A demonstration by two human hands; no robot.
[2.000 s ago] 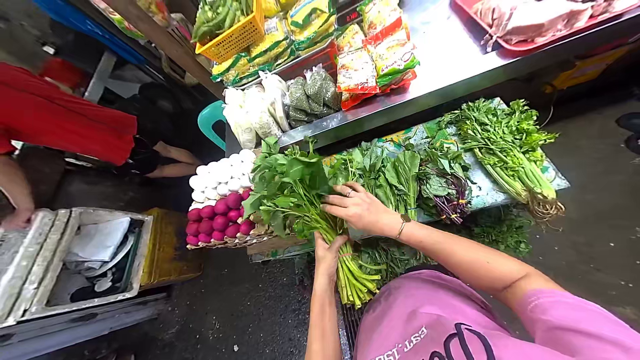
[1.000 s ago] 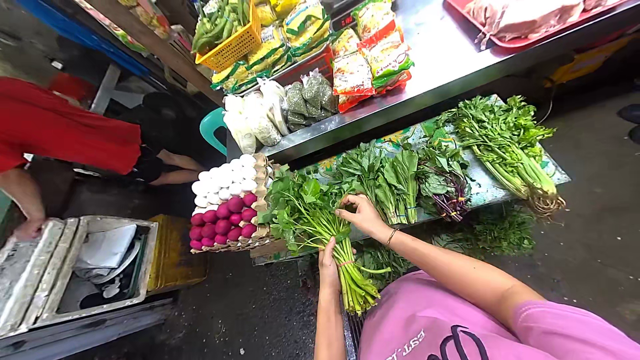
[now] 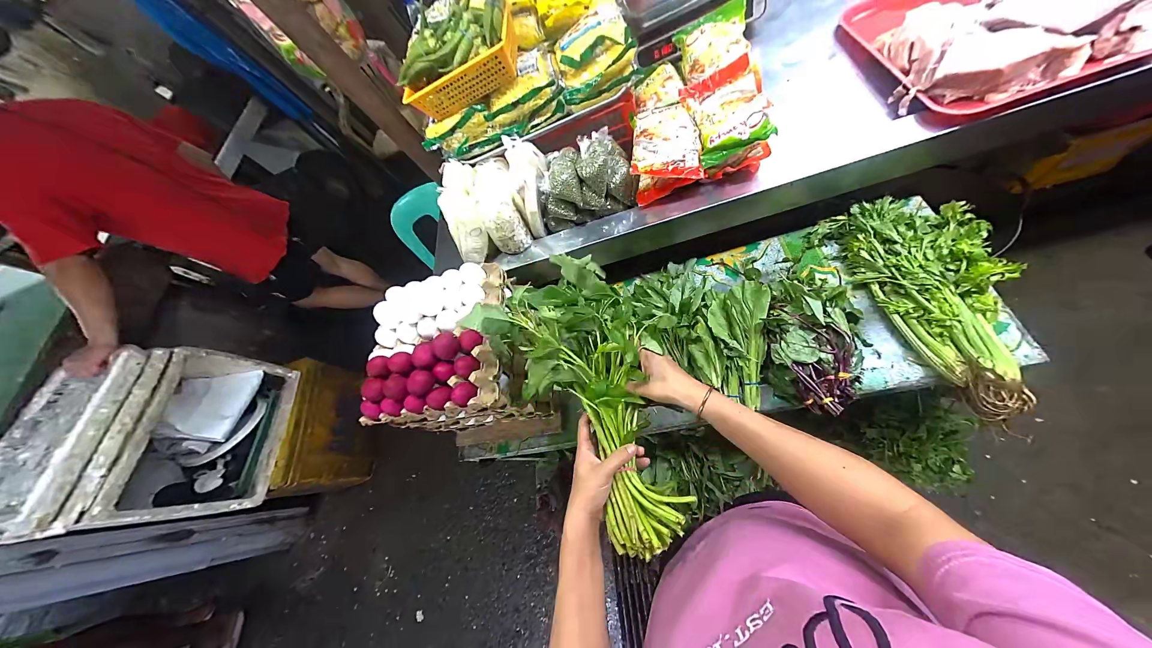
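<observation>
A large bunch of leafy greens (image 3: 621,418) lies at a slant over the low bench, its pale cut stems toward me. My left hand (image 3: 598,468) is wrapped around the stems. Higher up, my right hand (image 3: 668,380) rests at the bunch's right side, where stems meet leaves; its fingertips are partly hidden, so its hold is unclear. Tied leafy greens (image 3: 742,337), a purple-stemmed bunch (image 3: 823,360) and celery-like greens with roots (image 3: 954,306) lie to the right. White eggs (image 3: 427,306) and magenta eggs (image 3: 423,378) sit in cartons on the left.
Behind the bench is a metal counter (image 3: 801,135) with bagged goods (image 3: 585,180), noodle packs (image 3: 702,126), a yellow basket (image 3: 468,76) and a red meat tray (image 3: 990,103). A person in a red shirt (image 3: 153,189) bends beside a foam box (image 3: 193,441) at left.
My left hand has moved down the stems from nearer the leaves. The right hand has shifted from the top of the bunch to its right side.
</observation>
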